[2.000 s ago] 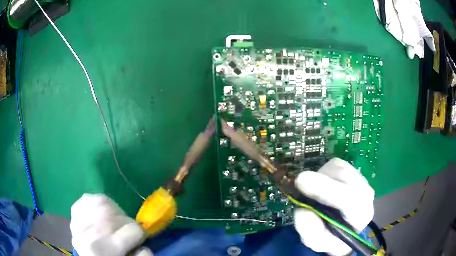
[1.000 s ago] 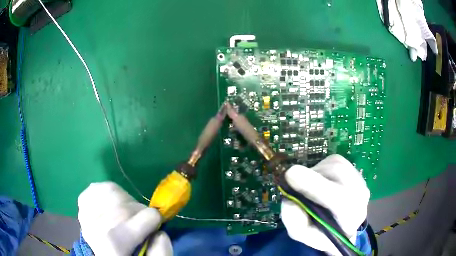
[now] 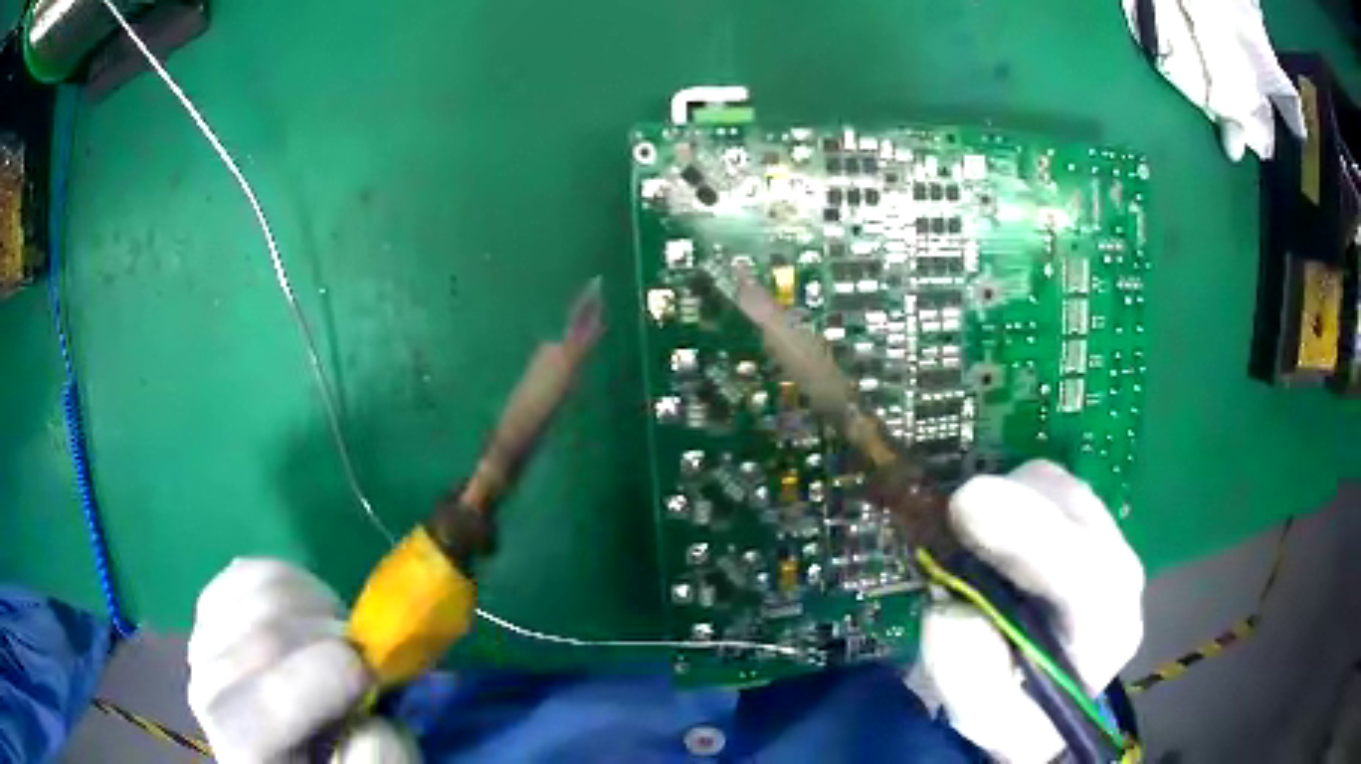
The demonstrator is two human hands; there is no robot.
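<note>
The green circuit board [image 3: 1030, 358] lies on the green mat, with a white-green connector at its top left corner. My gloved left hand [image 3: 291, 657] grips the left soldering iron [image 3: 415, 605] by its yellow collar; its tip is over the mat, left of the board and apart from it. My gloved right hand [image 3: 1045, 597] grips the right soldering iron [image 3: 821, 381]; its tip is over the board's upper left part, and contact cannot be told. The solder wire [image 3: 284, 284] runs down from the spool, passes by the left iron, and ends over the board's lower edge.
The solder spool [image 3: 75, 30] is at the top left. A coiled blue cord [image 3: 75, 478] runs down the left side near a blue sleeve [image 3: 45, 679]. A white glove or cloth [image 3: 1216, 67] lies at the top right, by the dark right stand with its sponge [image 3: 1316, 317].
The two iron tips were together at the board's left side. The left iron has moved left off the board, and the right iron has moved right and slightly up.
</note>
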